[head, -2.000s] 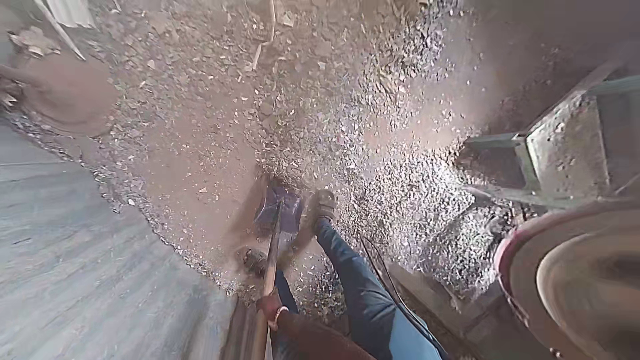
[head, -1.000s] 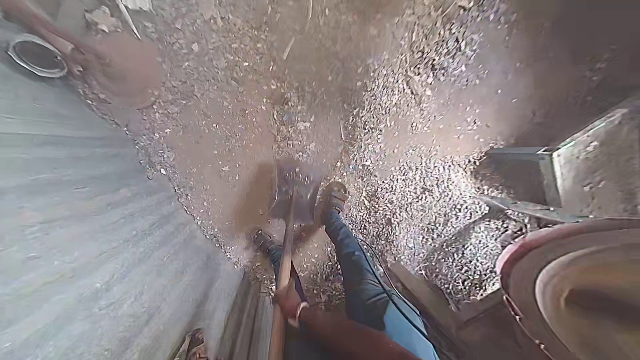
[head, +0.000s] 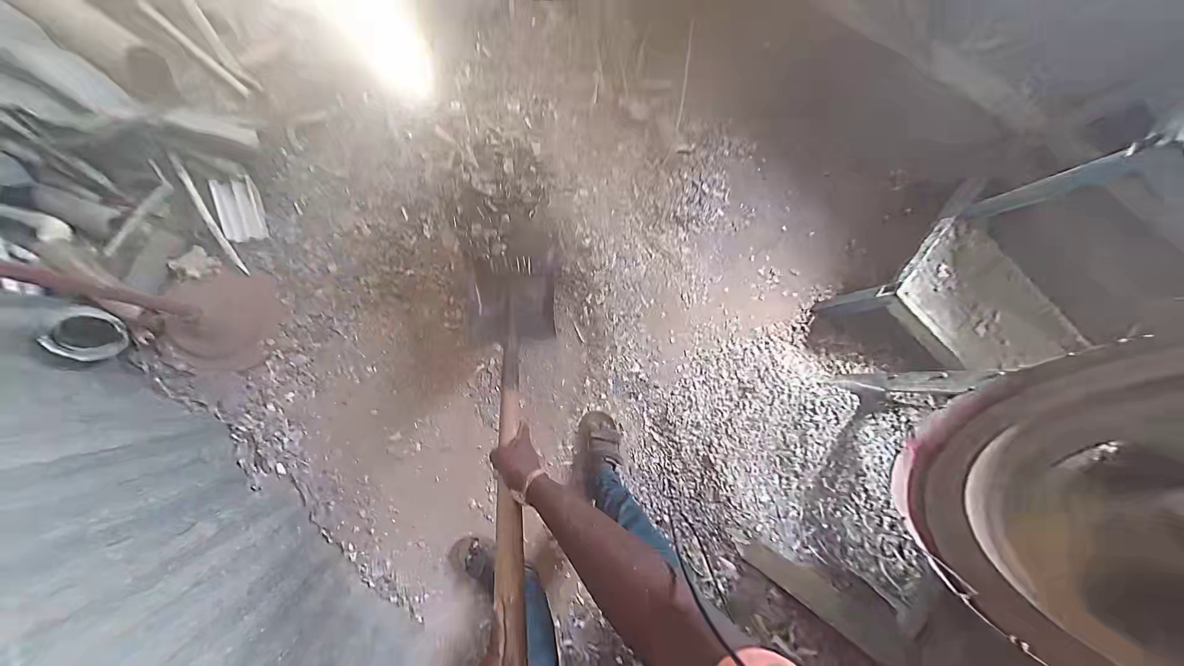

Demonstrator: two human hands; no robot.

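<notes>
My right hand (head: pixel 518 462) is closed around the wooden handle of a shovel (head: pixel 509 546), with a light band at the wrist. Ahead of the hand, the dark, flat shovel blade (head: pixel 513 305) is blurred. Just beyond the blade, small chips and dust (head: pixel 509 176) look scattered, some seemingly in the air. Pale chips (head: pixel 740 444) cover much of the ground. The handle runs down out of the picture between my two feet; my left hand cannot be made out.
Right of me are a large round rimmed vessel or wheel (head: pixel 953 462) and a metal-framed stand (head: pixel 980 296). Corrugated sheeting (head: pixel 185 518) lies left, near a metal ring (head: pixel 85 335) and a reddish-brown round object (head: pixel 222 319). Wood pieces (head: pixel 203 208) lie upper left. A cable (head: pixel 689 573) hangs beside my leg.
The shovel blade has moved forward, away from my feet, and my right hand has moved forward with it. Chips now scatter beyond the blade. The view has shifted forward.
</notes>
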